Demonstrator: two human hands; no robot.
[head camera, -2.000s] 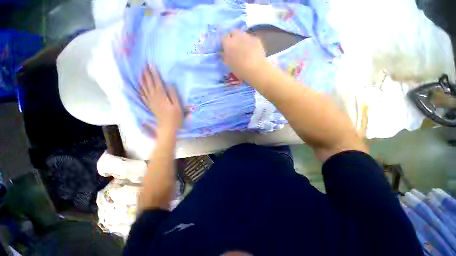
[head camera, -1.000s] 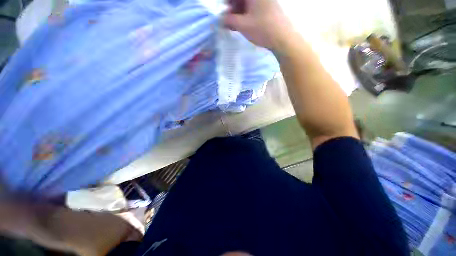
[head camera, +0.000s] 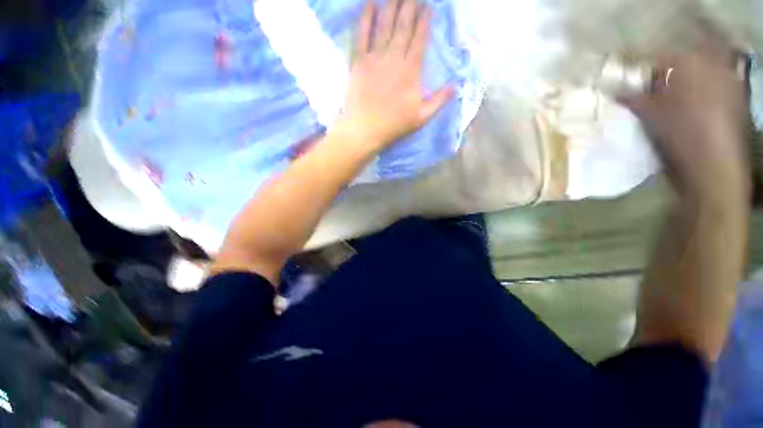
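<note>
The light blue garment with small red-pink flowers (head camera: 201, 100) lies spread over the left part of the padded board. A white trim band (head camera: 293, 50) runs slantwise across it. My left hand (head camera: 389, 84) lies flat on the garment just right of the band, fingers apart, holding nothing. My right hand (head camera: 690, 104) is blurred, over the right end of the board and off the garment. Whether it grips anything cannot be told. The iron cannot be made out clearly.
The off-white pressing board (head camera: 494, 159) runs across in front of me, its rounded end at left. A whitish cloth with a tan strip (head camera: 598, 150) lies at its right. Blue material (head camera: 745, 368) shows at the lower right edge. Dark and blue items (head camera: 29, 159) are at left.
The garment, lifted and pulled left a second ago, now lies on the board with its trim band slanted. My left hand has moved up onto it. My right hand has let go and moved right.
</note>
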